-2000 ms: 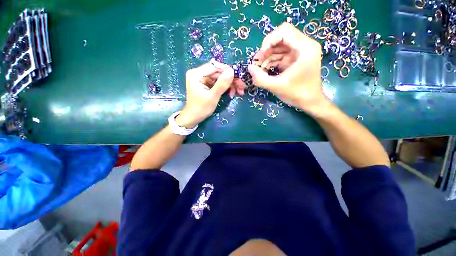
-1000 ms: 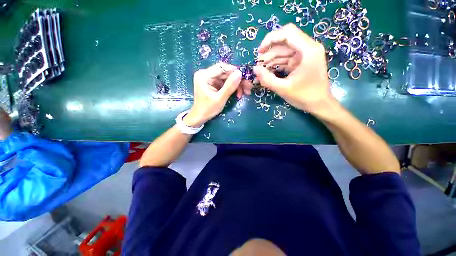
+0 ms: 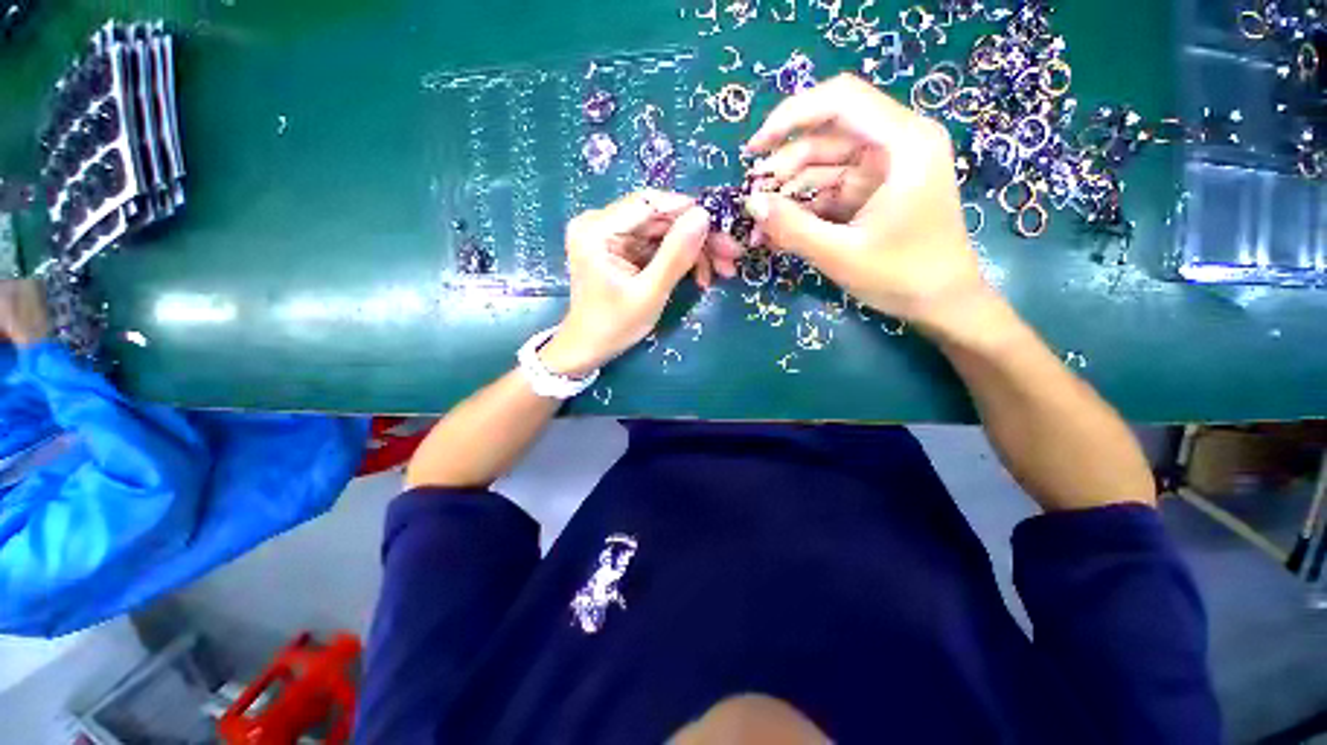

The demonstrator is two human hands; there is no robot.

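A small dark purple-black part point(image 3: 723, 210) is held between the fingertips of both hands, above the green bench. My left hand point(image 3: 636, 269) grips its left side with thumb and fingers. My right hand point(image 3: 866, 204) pinches at its right side, its other fingers curled above. The fingers hide much of the part. Small open rings point(image 3: 767, 310) lie loose below and around the hands. Closed rings point(image 3: 1030, 131) lie heaped to the right. A clear blister tray point(image 3: 502, 175) lies left of the hands, with several round glinting parts point(image 3: 600, 150) at its right side.
A clear large-compartment tray point(image 3: 1252, 272) with rings is at the far right. Stacked pocket trays point(image 3: 117, 138) lean at the far left. A person in a blue smock point(image 3: 160, 488) is at the left. The bench edge point(image 3: 815, 422) runs in front of my body.
The view has shifted so the bench things sit further right than two seconds ago. Both hands stay at the dark part; the right fingers have moved slightly. The other person's hand now shows at the left edge.
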